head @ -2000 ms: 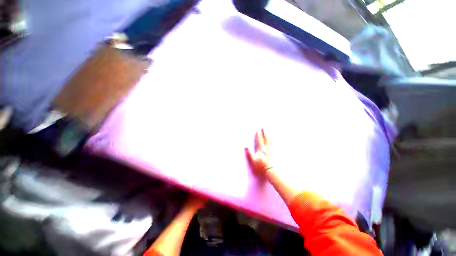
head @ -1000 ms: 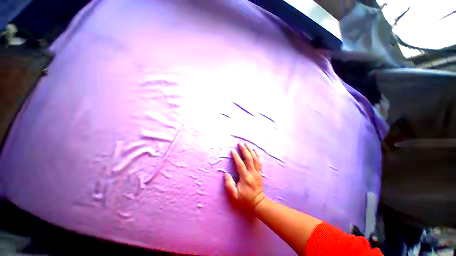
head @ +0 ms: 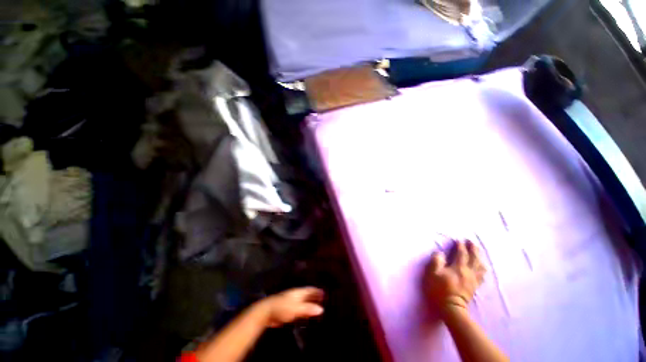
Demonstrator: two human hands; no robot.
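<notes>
The purple cloth-covered pressing table fills the right half of the view, overexposed in its middle, with a few wrinkles near my right hand. My right hand lies on the cloth, palm down with fingers apart, and holds nothing. My left hand is off the table, beyond its left edge, over the dark floor area. It is blurred, and no object shows in it; its fingers look partly bent.
A brown board sits at the table's far left corner. Another lilac-covered surface lies beyond it. Crumpled grey and white fabric lies left of the table, with pale cloth farther left. A dark roll is at the back right.
The view has swung left, showing the floor heaps and the table's left edge. My left hand has come back into view. My right hand still rests on the purple cloth.
</notes>
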